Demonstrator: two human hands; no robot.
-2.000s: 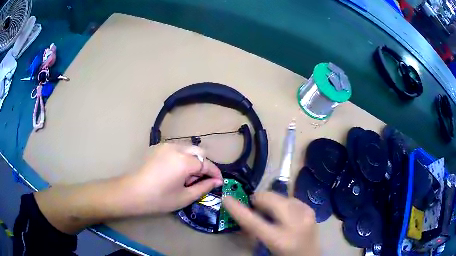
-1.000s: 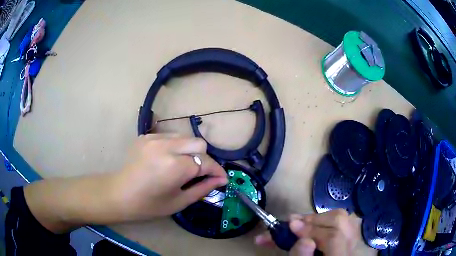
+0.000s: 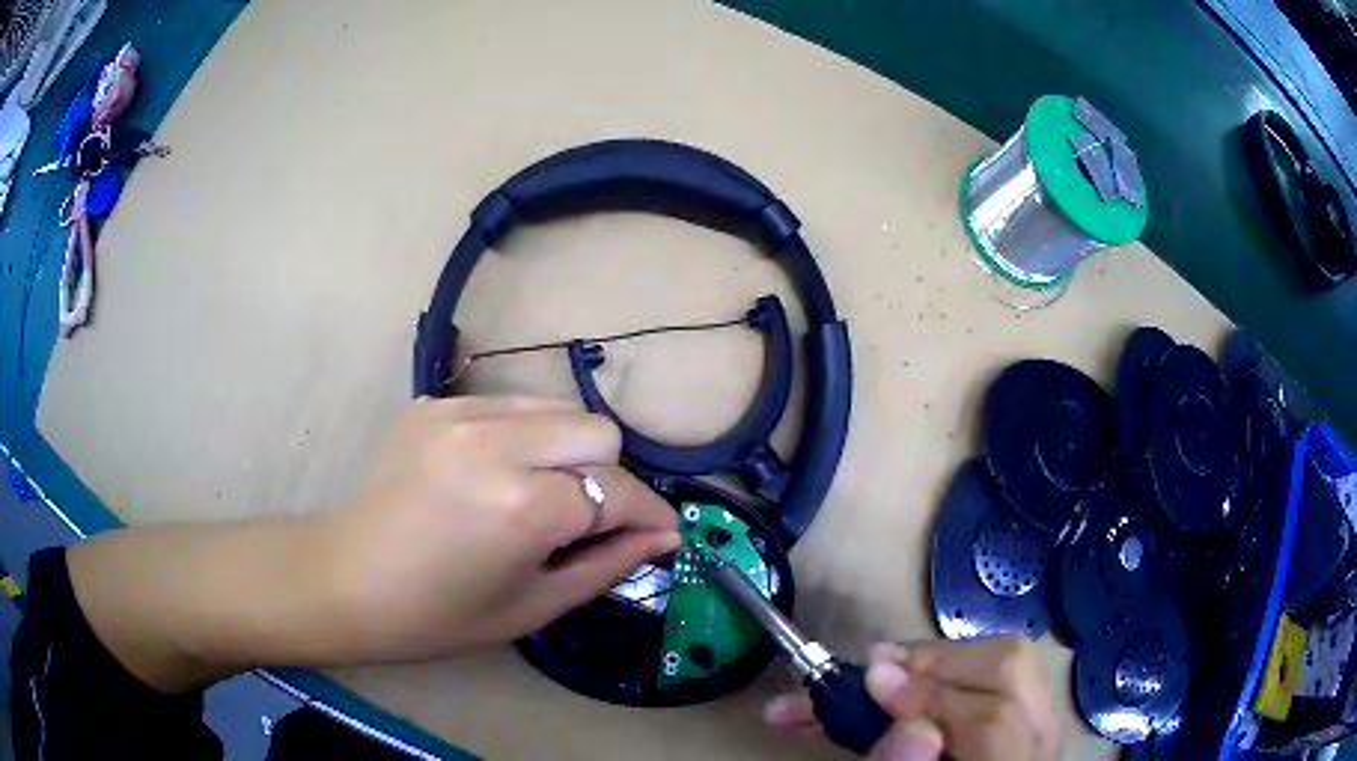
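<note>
A black headphone set (image 3: 640, 164) lies on the tan board, its open ear cup (image 3: 588, 654) nearest me. A green circuit board (image 3: 711, 625) sits in the cup beside a silvery battery (image 3: 643, 586). My left hand (image 3: 514, 520), with a ring, has thumb and fingertips pinched at the circuit board's left edge; a lead wire there is too thin to make out between them. My right hand (image 3: 953, 699) holds the soldering iron (image 3: 811, 659) by its dark handle, its tip at the circuit board close to my left fingertips. A thin dark cable (image 3: 655, 335) crosses inside the headband, above the yoke (image 3: 767, 394).
A solder wire spool (image 3: 1042, 193) stands at the upper right. Black speaker plates (image 3: 1042, 439) are piled at the right, beside a blue tray (image 3: 1283, 595). Keys with a pink strap (image 3: 78, 275) lie at the left. Another headphone set (image 3: 1298, 193) is on the green surface at the far right.
The right hand has brought the iron from pointing up beside the headphones down to the circuit board. The left hand stays at the board's edge. The view has shifted closer.
</note>
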